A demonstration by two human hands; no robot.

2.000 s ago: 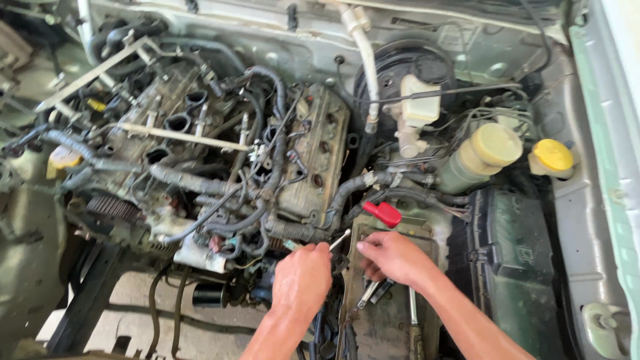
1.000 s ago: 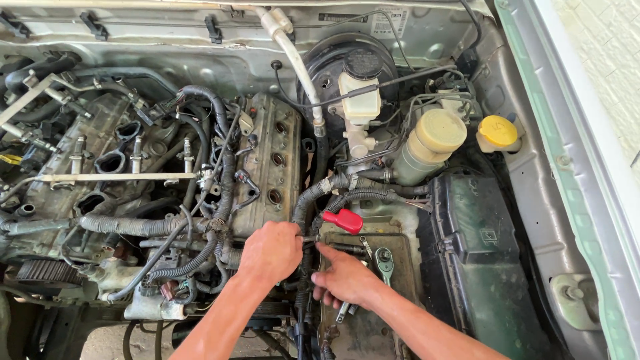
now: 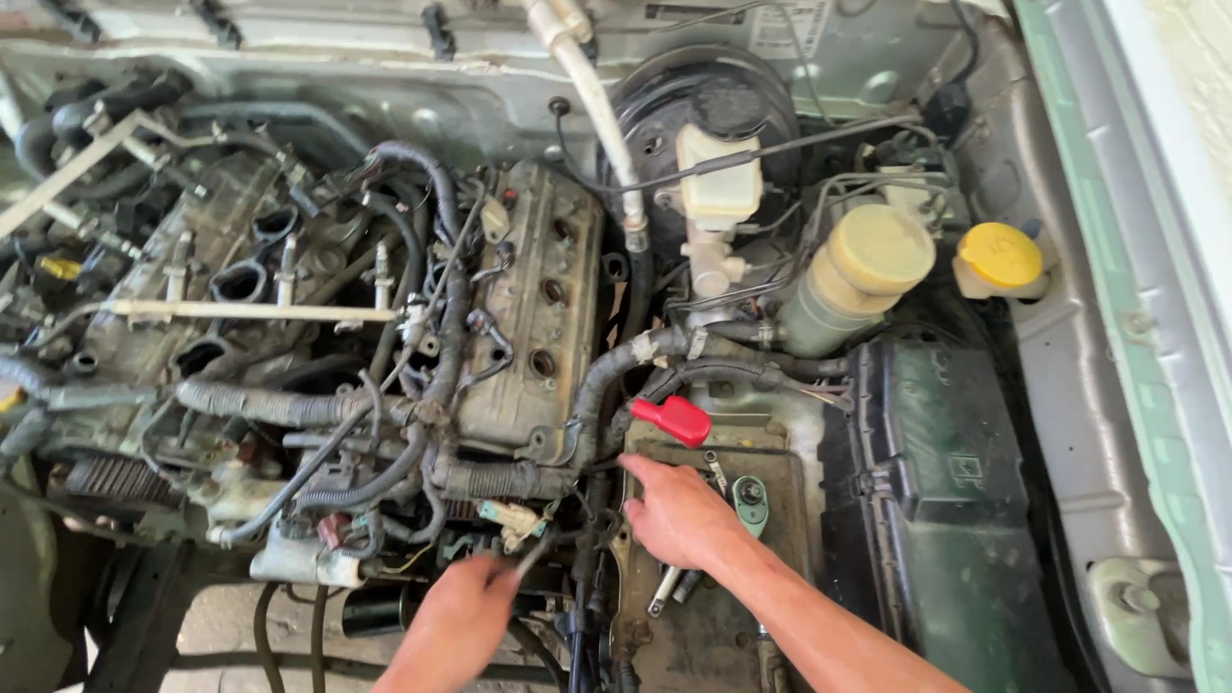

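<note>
My left hand, slightly blurred, is closed around a thin metal tool, perhaps a wrench, below a pale wiring connector. My right hand reaches over the metal battery tray, its index finger extended to the black wiring beside the corrugated harness sleeve. Whether that finger presses on a wire cannot be told. Just above it lies a red rubber terminal cover. A ratchet wrench rests on the battery tray beside my right wrist, and a chrome socket tool lies partly under the hand.
The engine's valve cover stands behind my hands, with a fuel rail farther left. A black fuse box borders the tray on the right. Behind are a fluid reservoir, the brake master cylinder reservoir and a yellow-capped filler neck.
My left hand has moved down and away from my right hand, and a thin metal tool now shows in it. My right hand stays near the wiring beside the tray.
</note>
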